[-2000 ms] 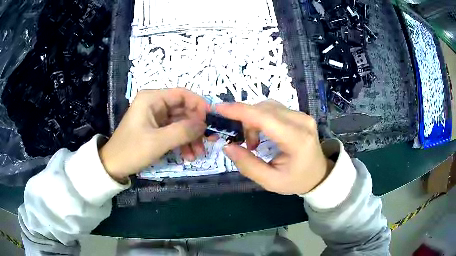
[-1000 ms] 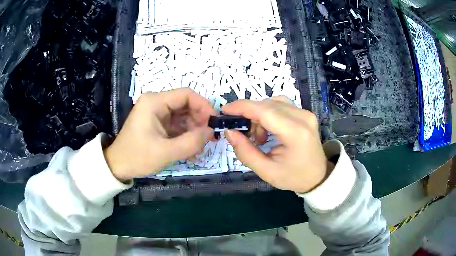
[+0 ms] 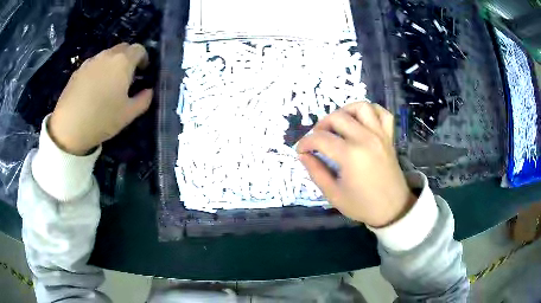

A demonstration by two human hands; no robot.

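Note:
My left hand [image 3: 102,97] is over the heap of black plastic housings [image 3: 127,139] on the left, with thumb and forefinger apart. No piece shows between them. My right hand [image 3: 359,158] is low over the right part of the pile of white strips [image 3: 237,118]. Its thumb and forefinger tips are close together at the strips. Whether a strip is between them cannot be told against the white. A dark gap in the pile shows beside these fingertips.
The centre tray [image 3: 255,222] has a dark textured rim. The right tray [image 3: 483,148] bears a smaller heap of black pieces with white bars [image 3: 422,65]. A blue-edged tray [image 3: 525,175] of white strips is far right. Clear plastic [image 3: 18,142] lies far left, on the green bench [image 3: 237,257].
The black housing held between both hands is no longer seen there. My left hand has moved left and up to the black heap. My right hand has turned down onto the white strips.

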